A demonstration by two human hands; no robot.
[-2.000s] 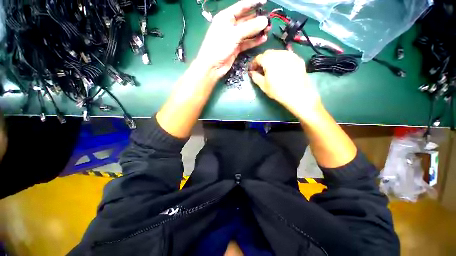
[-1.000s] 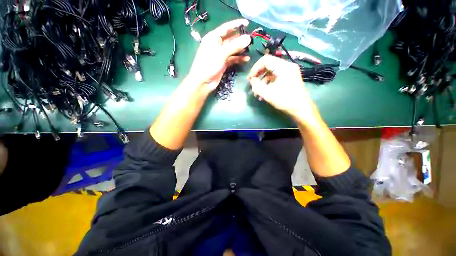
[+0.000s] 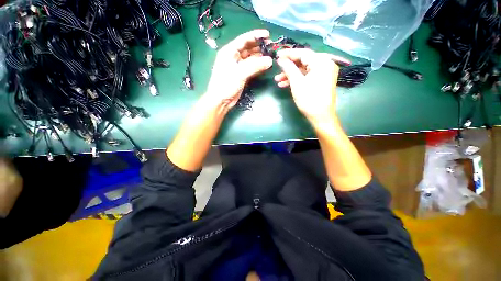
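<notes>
My left hand (image 3: 237,68) holds a small black housing (image 3: 268,48) in its fingertips. Red and black lead wires (image 3: 281,45) run from it to the right. My right hand (image 3: 307,77) has its thumb and forefinger pinched at the housing's right side; whether a small part is between them cannot be told. A loose pile of small black parts (image 3: 245,101) lies on the bench beside my left wrist. The pliers (image 3: 339,60) are mostly hidden behind my right hand, with a reddish handle showing. A coiled black cable (image 3: 353,76) lies right of my right hand.
A large heap of black cables (image 3: 66,71) covers the left of the green bench (image 3: 384,110); another heap (image 3: 472,49) is at the right. A clear plastic bag (image 3: 351,27) lies behind my hands. Short wired pieces (image 3: 210,27) lie behind my left hand.
My right hand has moved up from beside the small parts pile to the housing. My left hand still holds the housing. The view has shifted slightly.
</notes>
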